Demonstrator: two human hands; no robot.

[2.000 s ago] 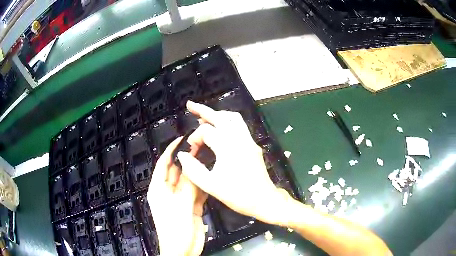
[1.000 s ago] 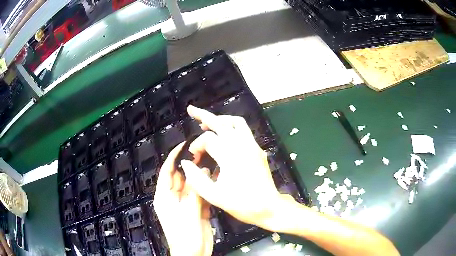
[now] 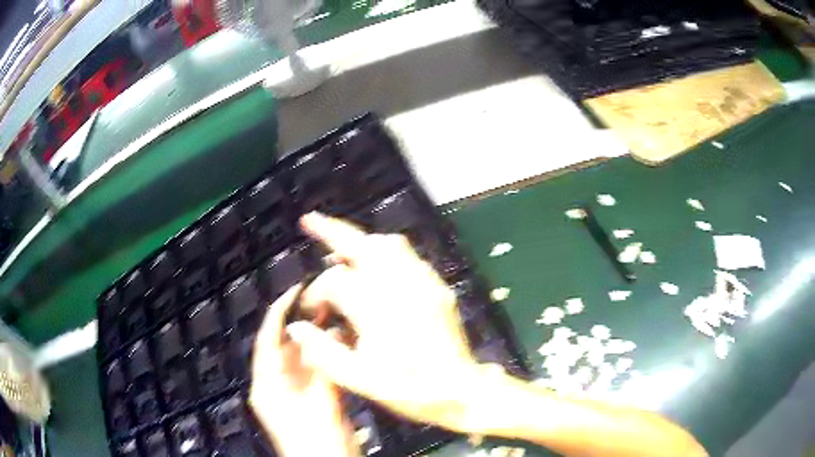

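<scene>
A black blister tray (image 3: pixel 183 308) with rows of pockets lies under my hands, and many pockets hold black housings. My left hand (image 3: pixel 295 384) is over the tray's near part, palm side up, fingers curled around a dark piece, probably a phone housing, mostly hidden by the hands. My right hand (image 3: pixel 384 312) is over it, thumb and bent fingers at the same piece, index finger pointing forward. Both hands are blurred. Dark tweezers (image 3: pixel 608 244) lie on the green bench to the right.
Small white paper pieces (image 3: pixel 581 355) are scattered right of the tray, with a white sheet (image 3: pixel 739 252) and paper strips (image 3: pixel 718 308) farther right. A white board (image 3: pixel 509 134), a tan wooden board (image 3: pixel 688 112) and stacked black trays (image 3: pixel 643 45) stand beyond. A round fan (image 3: pixel 20 379) is at the left edge.
The view has shifted and blurred. Both hands appear slightly lower and farther left in the picture, still together around the dark piece. The tweezers still lie on the bench.
</scene>
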